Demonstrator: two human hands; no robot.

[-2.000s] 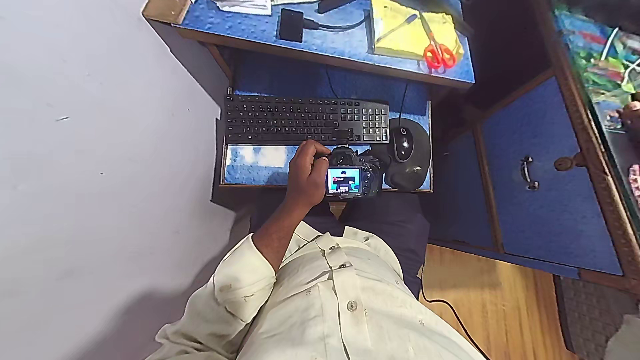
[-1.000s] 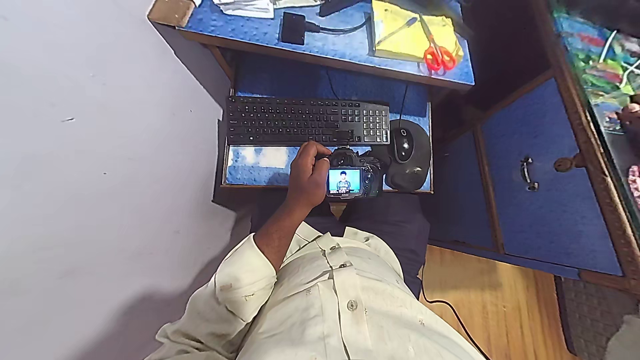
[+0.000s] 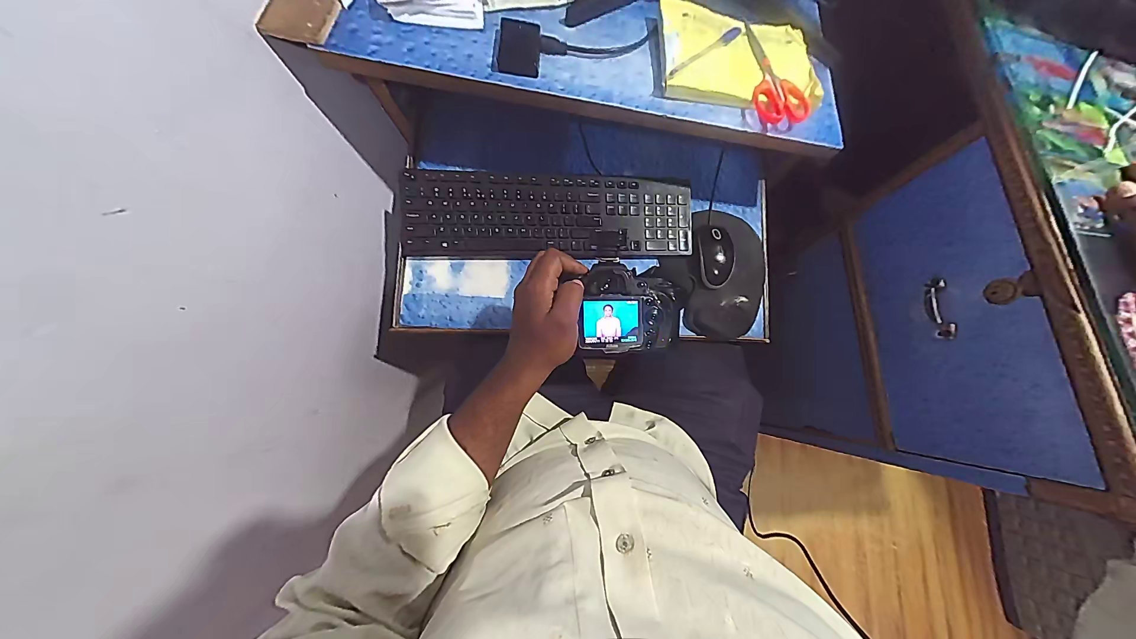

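My left hand (image 3: 548, 312) grips the left side of a black Nikon digital camera (image 3: 658, 319), with its fingers over the top edge and the thumb beside the lit rear screen. The screen (image 3: 611, 321) shows a person against a teal background. The camera is at the front edge of the keyboard tray, just below a black keyboard (image 3: 546, 213). Close to its right, a black computer mouse (image 3: 715, 256) rests on a dark mouse pad (image 3: 729, 311). My right hand is not in view.
The desk top (image 3: 426, 67) above the tray holds a black adapter with a cable (image 3: 517, 48), a yellow packet (image 3: 701, 75), a pen (image 3: 706, 51) and red-handled scissors (image 3: 779, 99). A blue cabinet (image 3: 985, 311) stands at right. Another person's hand (image 3: 1120, 202) is at the right edge.
The camera's screen has changed from a display with a dark box to a picture of a person, then to another picture of a person. My left hand has stayed on the camera.
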